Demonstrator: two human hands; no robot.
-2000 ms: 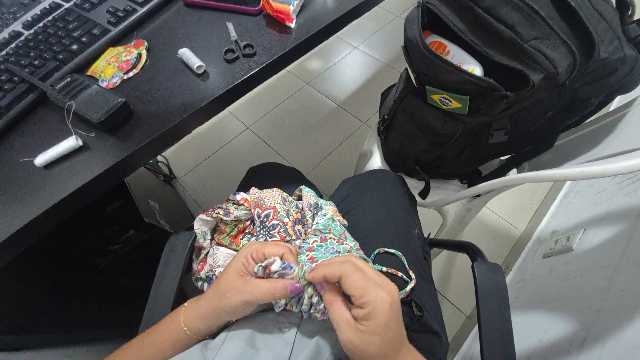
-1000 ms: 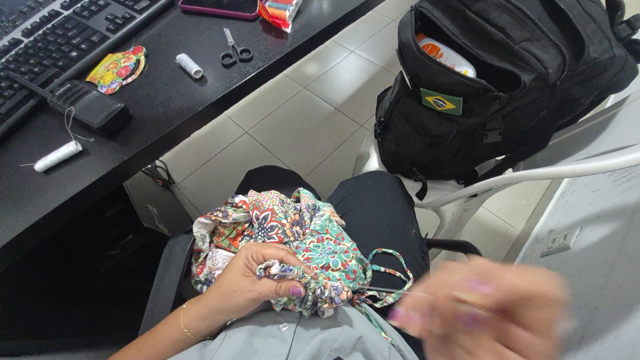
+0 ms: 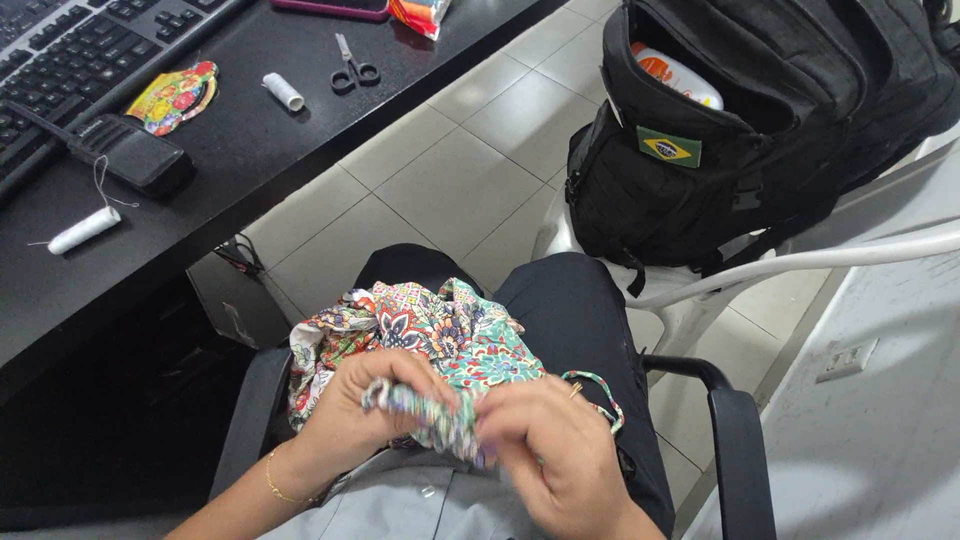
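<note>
A floral patterned cloth (image 3: 420, 330) lies bunched on my lap. My left hand (image 3: 375, 401) pinches its gathered edge between thumb and fingers. At the right end of the gathers, my right hand (image 3: 555, 442) has its fingertips together at the fabric, blurred; whether they hold a needle or thread cannot be told. A thin patterned fabric cord (image 3: 611, 409) loops out beside my right hand. On the black desk are small scissors (image 3: 354, 66) with dark handles, a white thread spool (image 3: 283, 91) and another white spool (image 3: 84, 230) with a loose thread end.
A keyboard (image 3: 82, 60), a handheld radio (image 3: 131, 154), a colourful printed piece (image 3: 174, 97), a phone (image 3: 334, 6) and a plastic packet (image 3: 420, 15) are on the desk. A black backpack (image 3: 697, 202) rests on a white plastic chair (image 3: 750, 270). Chair armrests (image 3: 739, 450) flank my lap.
My right hand was at the cloth, then swung out to the right, and is now back against the gathered edge. My left hand has kept its pinch on the gathers.
</note>
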